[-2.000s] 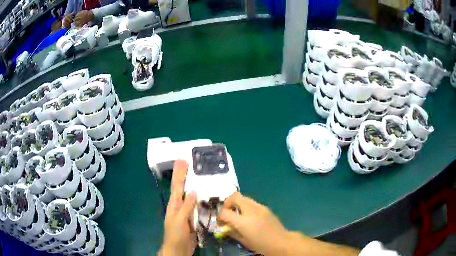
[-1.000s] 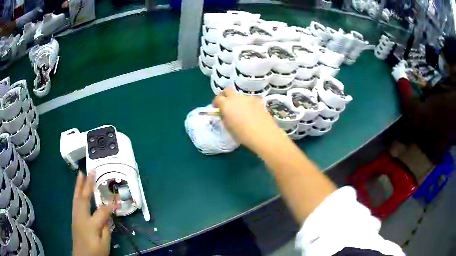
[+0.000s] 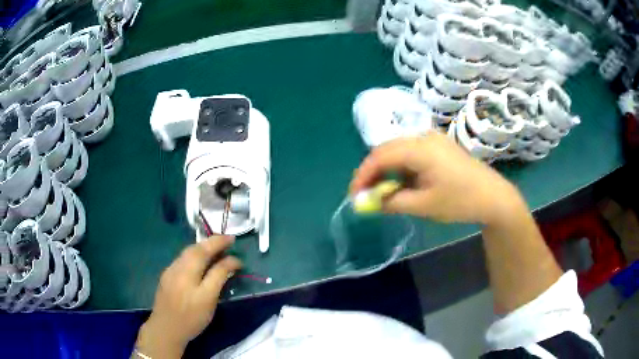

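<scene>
The white camera body (image 3: 228, 154) lies on the green mat with its round cavity towards me and its black lens panel (image 3: 223, 120) above. Thin dark and red wires (image 3: 226, 210) run out of the cavity. My left hand (image 3: 193, 287) is at the cavity's lower edge, its fingers at the wires. My right hand (image 3: 434, 179) is to the right, above the mat, holding a blurred yellow tool (image 3: 373, 197). A clear, loose ring (image 3: 371, 263) hangs from it. The pale bundle of rings (image 3: 391, 114) lies behind my right hand.
White shells stand stacked at the left (image 3: 43, 182) and at the right (image 3: 483, 77). Another camera unit (image 3: 112, 24) is at the upper left. The bench's front edge (image 3: 308, 286) curves near me. A red stool (image 3: 585, 242) is at the lower right.
My right hand has moved from the pale bundle towards me, and a clear ring now hangs from it. My left hand has closed in on the wires. The view has shifted.
</scene>
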